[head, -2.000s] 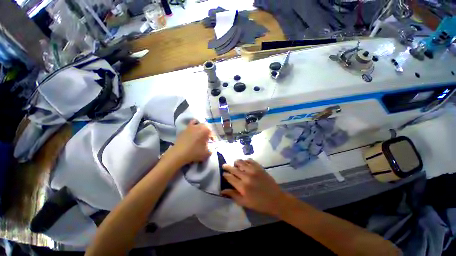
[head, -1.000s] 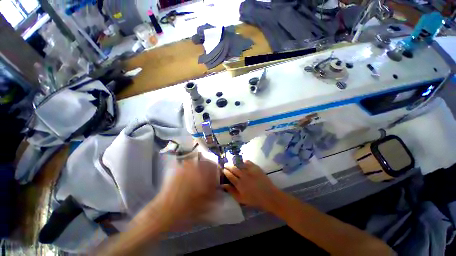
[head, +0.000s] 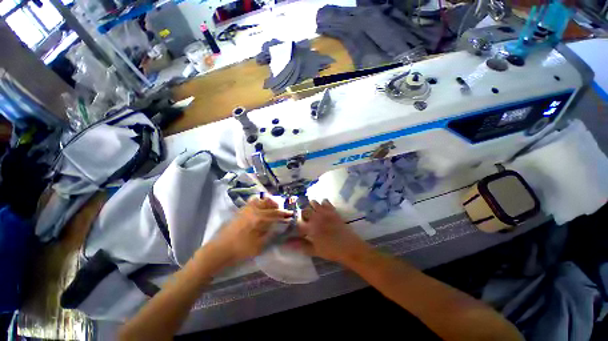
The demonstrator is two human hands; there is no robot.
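The light grey garment point(head: 187, 206) lies bunched on the table left of the needle, with dark grey panels at its lower left. The white sewing machine point(head: 347, 143) has a blue stripe and a dark display. Its presser foot point(head: 291, 202) is between my fingertips, over the cloth. My left hand point(head: 257, 226) is on the garment just left of the foot, fingers bent on the fabric. My right hand point(head: 323, 230) is at the right of the foot, fingertips on the cloth edge. A pale curved piece point(head: 290, 264) hangs below my hands.
Small blue-grey scraps point(head: 383, 186) lie on the bed right of the needle. A square-topped tan container point(head: 503, 202) stands farther right, beside white cloth point(head: 563, 173). A grey and black bundle point(head: 107, 150) lies far left. Dark cut pieces point(head: 293, 66) lie on the brown board behind.
My left hand has moved from a blurred position over the garment to beside the presser foot. My right hand stays near the foot. The view has shifted, showing more of the machine's right end.
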